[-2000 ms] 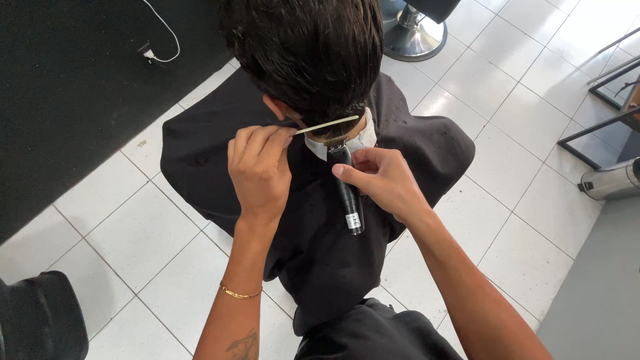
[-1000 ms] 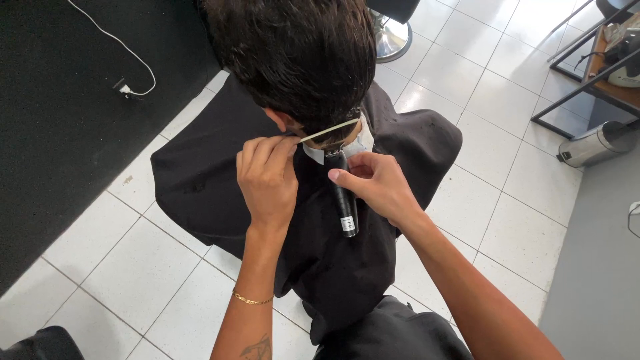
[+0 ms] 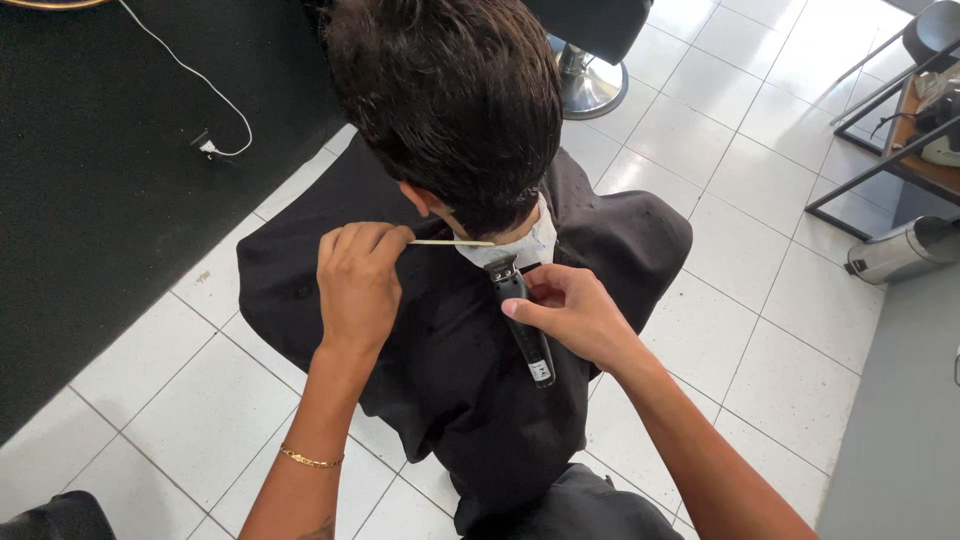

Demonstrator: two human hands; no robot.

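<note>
A seated person with dark hair (image 3: 450, 105) has their back to me, draped in a black cape (image 3: 465, 360) with a white neck strip (image 3: 540, 244) around the neck. My left hand (image 3: 360, 281) grips a thin pale comb (image 3: 454, 242), which reaches across the nape just below the hairline. In my right hand (image 3: 574, 311) is a black cordless hair trimmer (image 3: 525, 322), its metal blade pointing up toward the neck strip, a little below the comb's tip. The trimmer's handle hangs downward and bears a small white label.
Beyond the person stands a salon chair with a round chrome base (image 3: 596, 86). A metal-framed shelf (image 3: 911, 161) with items on it and a silver cylindrical bin (image 3: 907, 251) are at the right. A white cable (image 3: 199, 75) runs to a plug on the dark wall at left.
The comb was tilted across the lower hair with the trimmer head close to it; now it lies nearly level, lower on the nape, and the trimmer's blade is below it, off the hair.
</note>
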